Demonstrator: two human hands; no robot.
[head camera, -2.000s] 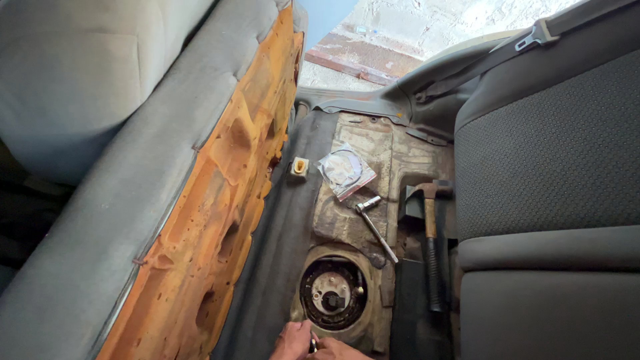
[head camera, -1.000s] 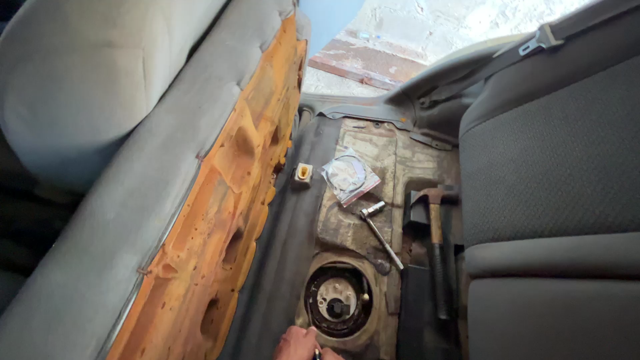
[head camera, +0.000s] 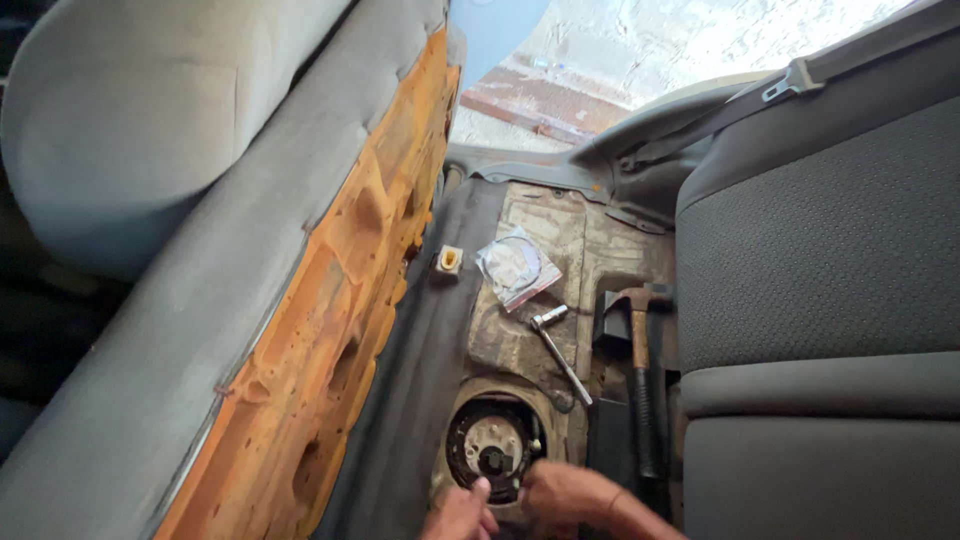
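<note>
A round metal fuel pump cover with a dark connector lies inside a dark circular opening in the car's floor pan. My left hand is at the opening's lower left edge, thumb raised; whether it holds anything is hidden. At the lower right edge, my right hand has its fingers bent down by the rim, and their tips are hard to make out. Above the opening lie a socket wrench and a clear plastic packet with a ring-shaped part in it.
A claw hammer lies to the right, beside the grey seatback. A small box-like part with a yellow centre rests on the dark carpet. The tipped-up seat cushion with orange foam borders the left side. A seat belt buckle tongue hangs at the upper right.
My hands were close together below the opening two seconds ago. Now they are apart, with the right hand at the opening's lower right edge.
</note>
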